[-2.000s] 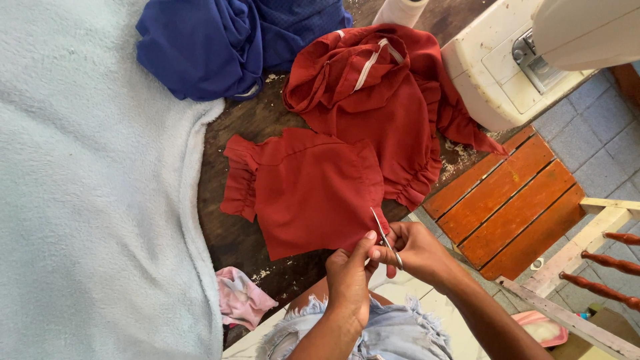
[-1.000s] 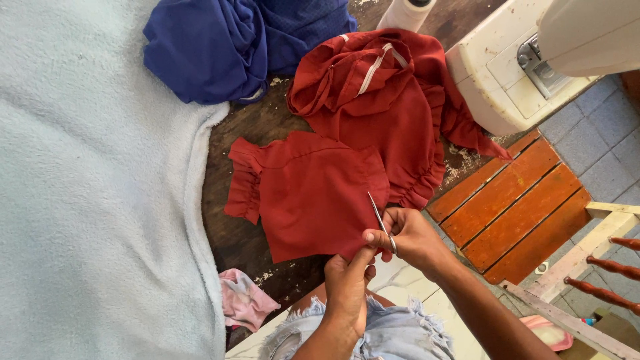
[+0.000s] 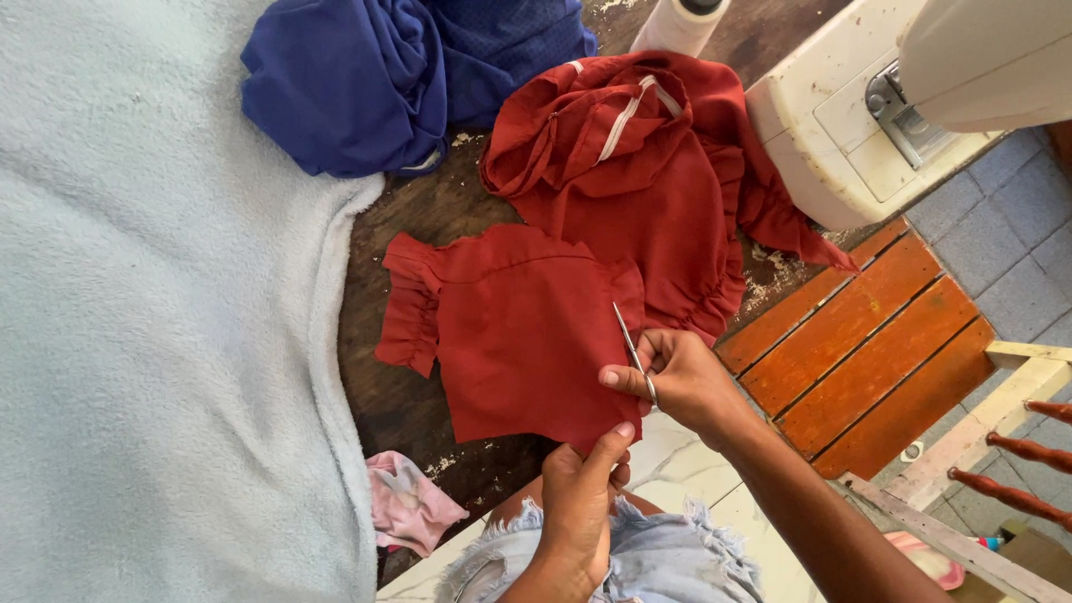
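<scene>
My right hand (image 3: 682,381) holds small metal scissors (image 3: 634,347), a finger and thumb at their handles, the tips pointing up and away over the red cloth. Between thumb and fingers, my left hand (image 3: 582,494) pinches the near right corner of a red fabric piece (image 3: 528,335). That piece lies on the dark wooden table (image 3: 377,335), with a gathered ruffle along its left end. Behind it sits a larger red garment (image 3: 645,218) with white strips and a gathered edge. Whether the scissor blades are apart is hard to see.
A white sewing machine (image 3: 821,117) stands at the upper right, near a thread cone (image 3: 680,25). Blue fabric (image 3: 352,84) lies at the back, a pale blue fleece blanket (image 3: 167,335) at left, pink cloth (image 3: 410,502) at the near edge. An orange slatted wooden seat (image 3: 863,352) is at right.
Two seconds ago the scissors lay across the right edge of the cloth, lower handle nearer my left hand. My hands are now farther apart, the left one lower at the corner.
</scene>
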